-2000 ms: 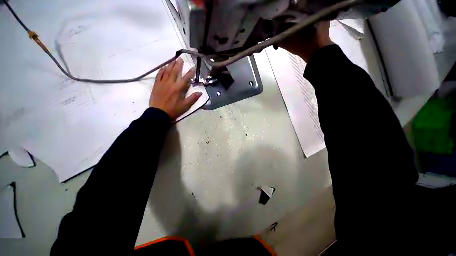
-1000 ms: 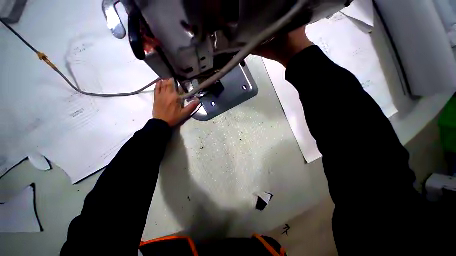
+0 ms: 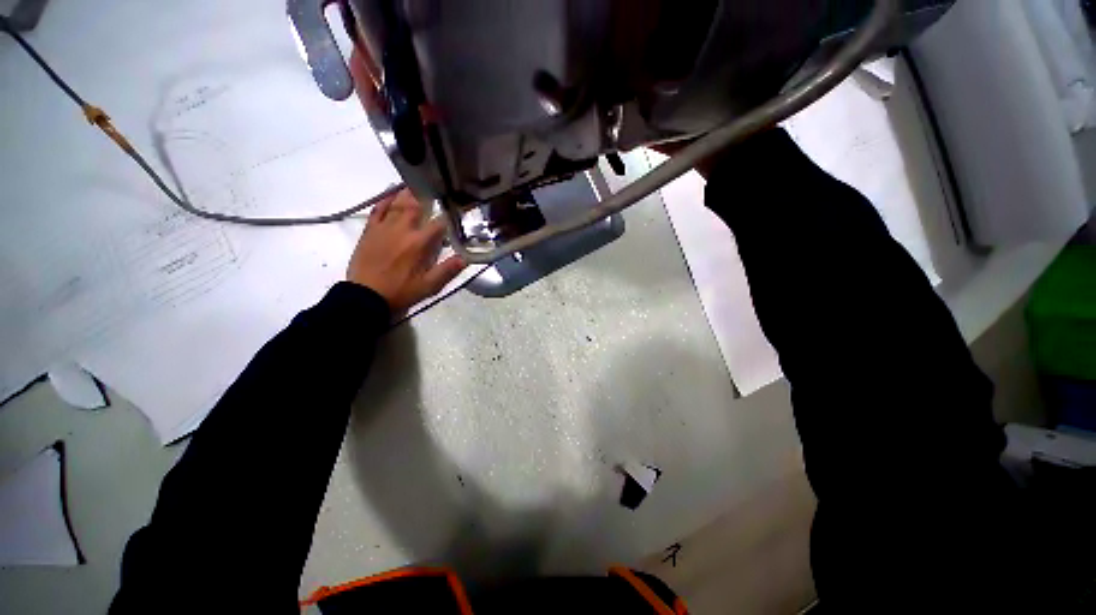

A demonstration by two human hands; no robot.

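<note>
The straight-knife cutting machine (image 3: 565, 84) stands at the top centre, its motor housing cut off by the frame's edge. Its grey base plate (image 3: 547, 262) shows below it on the table. My left hand (image 3: 403, 255) lies flat on the paper marker (image 3: 108, 276), fingers spread, just left of the base plate at the lay's edge. The blade is hidden behind the housing and cable. My right hand (image 3: 688, 150) is mostly hidden behind the motor and the thick power cable (image 3: 721, 135); what it grips cannot be seen.
A cut piece (image 3: 36, 511) lies at the lower left. A small offcut (image 3: 639, 484) lies near the front edge. Another white paper sheet (image 3: 733, 300) and a large roll (image 3: 998, 144) are at the right. A thin cable with orange tape (image 3: 102, 120) crosses the marker. A green box (image 3: 1064, 318) stands at the far right.
The machine's motor housing has swung and now shows larger over the base plate. The power cable loops lower across the base. My left hand has shifted slightly down and left beside it.
</note>
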